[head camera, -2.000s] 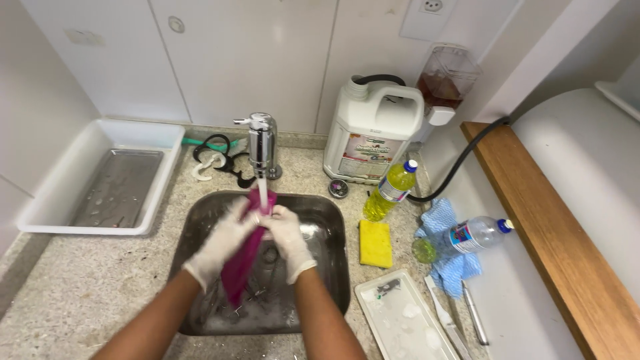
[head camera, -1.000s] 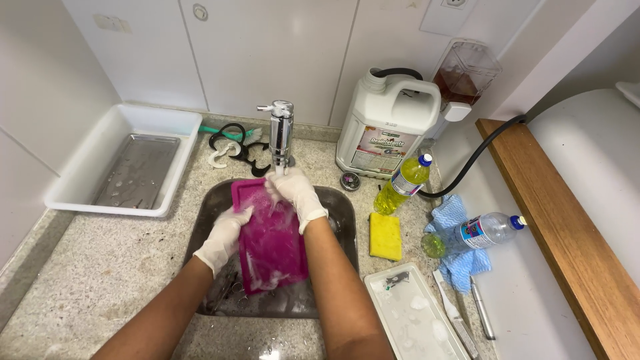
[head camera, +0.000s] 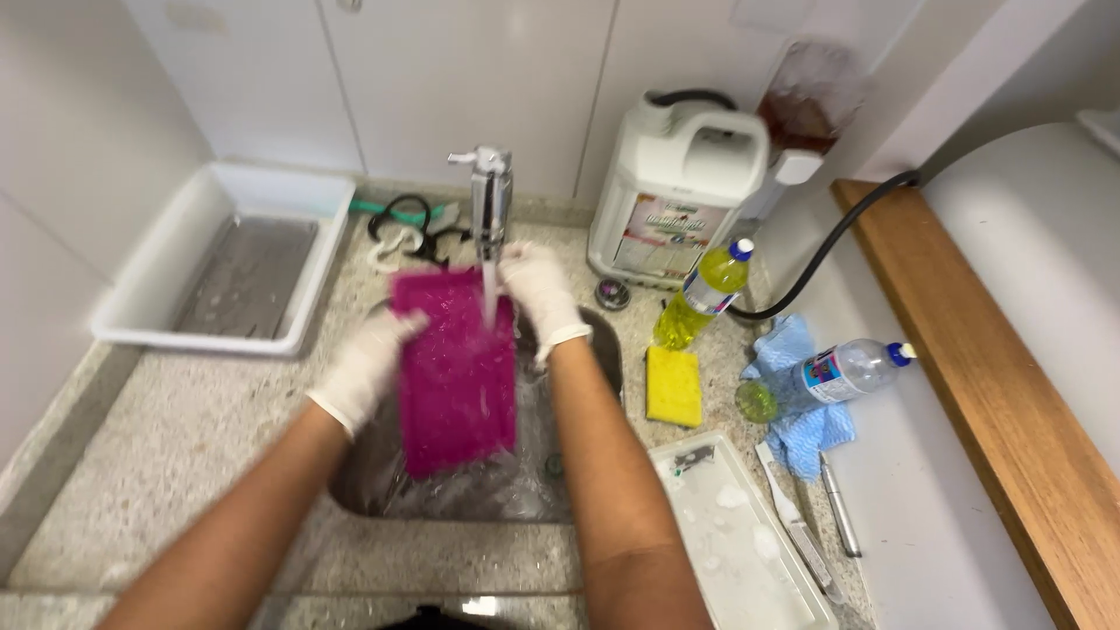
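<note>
A magenta rectangular tray or lid (head camera: 455, 385) is tilted over the steel sink (head camera: 542, 490). Water from the chrome faucet (head camera: 492, 201) runs onto its upper right part. My left hand (head camera: 367, 363), in a white glove, grips its left edge. At the upper right corner, close beside the stream, my gloved right hand (head camera: 538, 293) holds it; those fingertips are blurred. Right of the sink lie a yellow sponge (head camera: 674, 387) and a pale tray (head camera: 744, 534) with foam on it.
A white plastic tub (head camera: 328, 262) holding a flat grey piece stands at left. Behind the sink's right side are a large white jug (head camera: 678, 192) and a bottle of yellow liquid (head camera: 704, 293). Another bottle (head camera: 831, 376) lies on a blue cloth (head camera: 809, 433), near a toothbrush (head camera: 787, 507).
The magenta piece, edge-on two seconds ago, now faces up. Since one second ago, it has shifted under the running water, with my left hand on its side edge.
</note>
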